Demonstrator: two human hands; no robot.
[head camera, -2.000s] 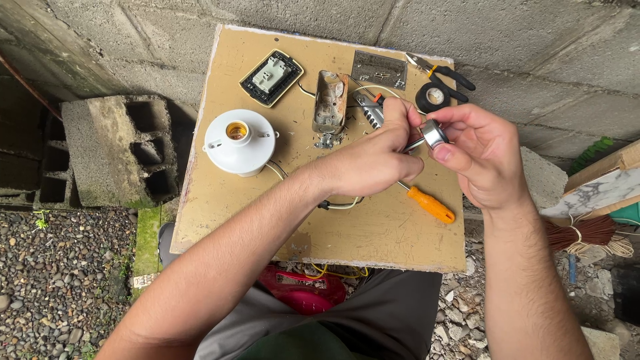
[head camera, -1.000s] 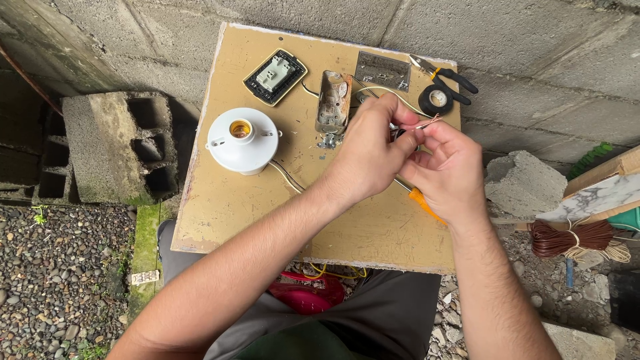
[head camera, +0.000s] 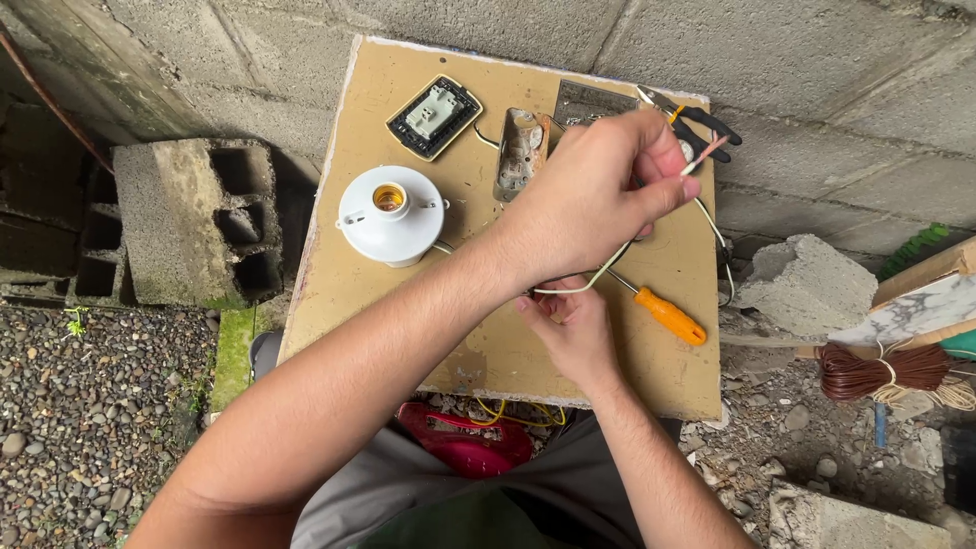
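My left hand reaches across to the board's upper right and pinches a white-insulated wire with a bare copper end between thumb and fingers. Lower down, my right hand holds the black and white wires near its fingertips, below my left wrist. A white lamp holder sits at the board's left. Behind it lies a wall switch, its back facing up. The rusty metal utility box is partly covered by my left hand. Right of my right hand lies a screwdriver with an orange handle.
Pliers with black handles and a partly hidden roll of black tape lie at the wooden board's back right, near a metal plate. Block walls stand behind. Hollow blocks are left, a brown wire bundle right.
My hands were close together over the board's right side. They have parted: my right hand has moved down and left under my left forearm, while my left hand has moved to the right.
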